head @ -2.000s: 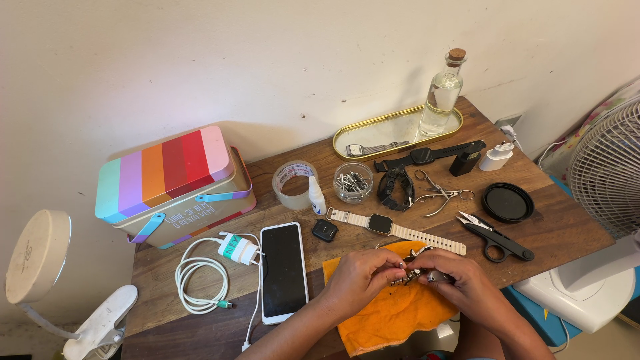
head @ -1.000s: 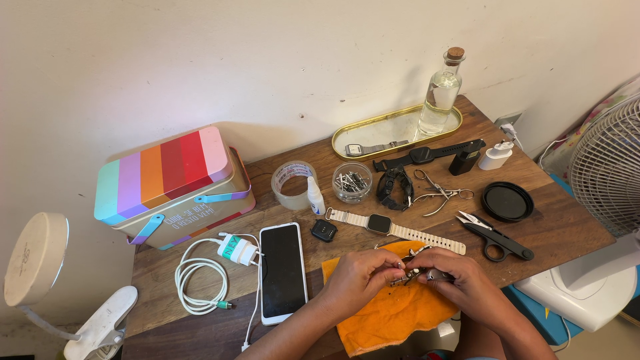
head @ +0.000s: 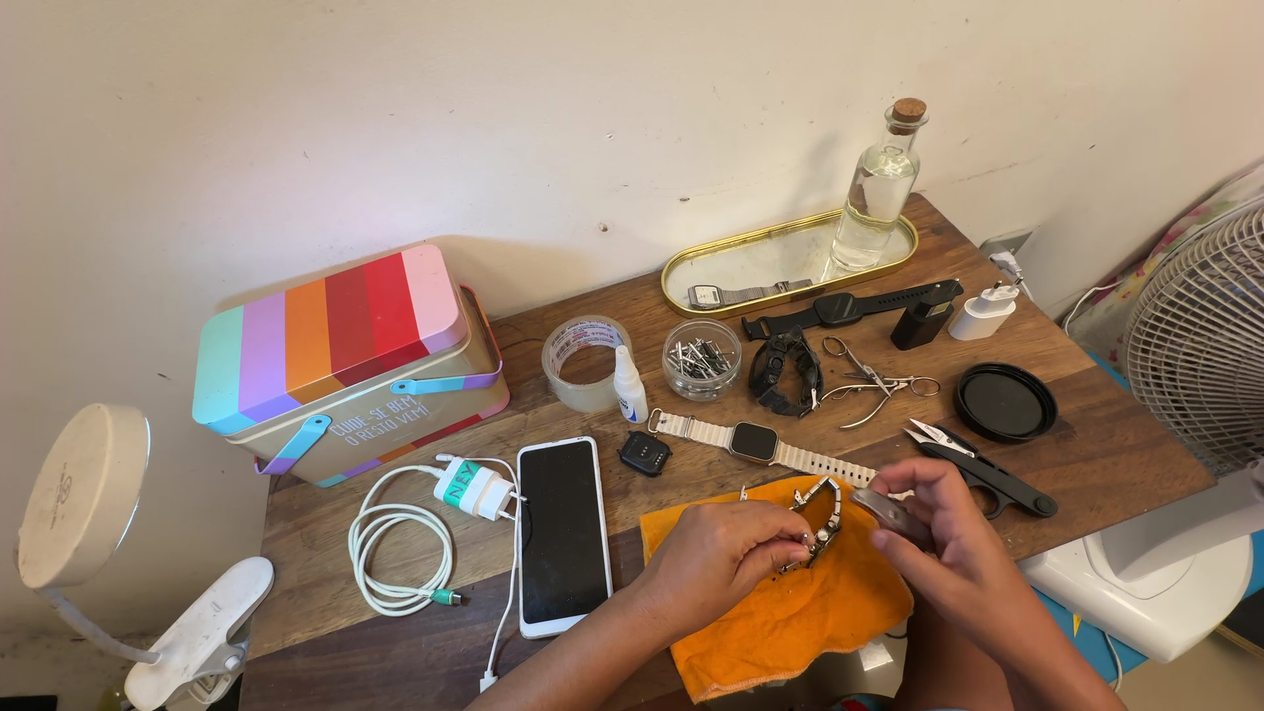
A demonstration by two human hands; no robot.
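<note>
My left hand (head: pixel 736 553) pinches part of a metal-link wristwatch (head: pixel 825 528) above an orange cloth (head: pixel 780 632). Just to its right, my right hand (head: pixel 933 523) holds a small flat metal tool (head: pixel 894 515), its exact kind unclear, apart from the watch. Behind the cloth lies a smartwatch with a beige band (head: pixel 754 441). A black watch body (head: pixel 645 453), a small white dropper bottle (head: pixel 629 385) and a glass jar of small metal parts (head: pixel 702 359) stand farther back. Small cutting pliers (head: pixel 874 385) and black-handled snips (head: pixel 983 469) lie to the right.
A striped tin box (head: pixel 346 365), charger with cable (head: pixel 474 489), phone (head: pixel 564 533) and tape roll (head: pixel 586 363) occupy the left. Behind are a mirrored tray (head: pixel 750 269), a corked bottle (head: pixel 876 197) and black watches (head: pixel 839 309). A black lid (head: pixel 1005 402) and a fan (head: pixel 1205 336) are at right.
My right hand has moved away from the watch with the metal tool, and its fingers have lifted. The left hand stays at the watch, with more of the metal band now visible.
</note>
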